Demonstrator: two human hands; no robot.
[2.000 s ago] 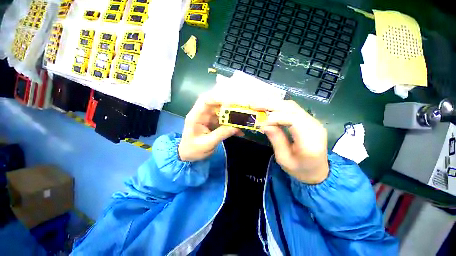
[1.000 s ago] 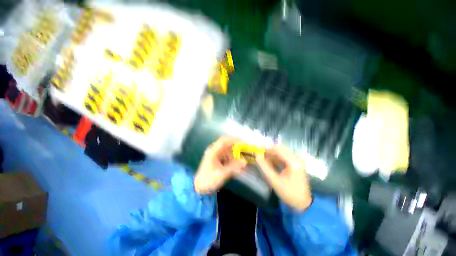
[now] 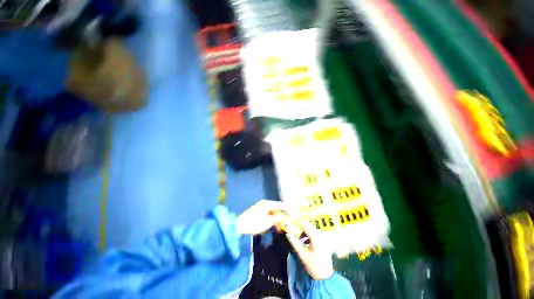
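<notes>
The view is blurred. A yellow device housing with a dark window [image 3: 304,238] is low in the centre, held slanted and largely covered by fingers. My left hand [image 3: 256,218] has its fingertips closed at the housing's upper left end. My right hand [image 3: 314,254] is closed around its lower right part. Just beyond my hands, a white foam sheet [image 3: 289,170] holds rows of yellow housings with dark windows [image 3: 354,215]. Some yellow housings [image 3: 368,253] lie at its near edge.
A second white sheet [image 3: 254,83] with yellow rows lies farther off. Black trays [image 3: 245,150] and a red part [image 3: 229,121] are left of the green bench [image 3: 366,87]. Yellow items [image 3: 487,124] lie beyond a pale rail at right. A brown carton [image 3: 106,76] stands on the blue floor.
The view has swung left, bringing the foam sheets to the centre and the blue floor into the left half. The window grid has left the view. My hands still hold the housing, now slanted.
</notes>
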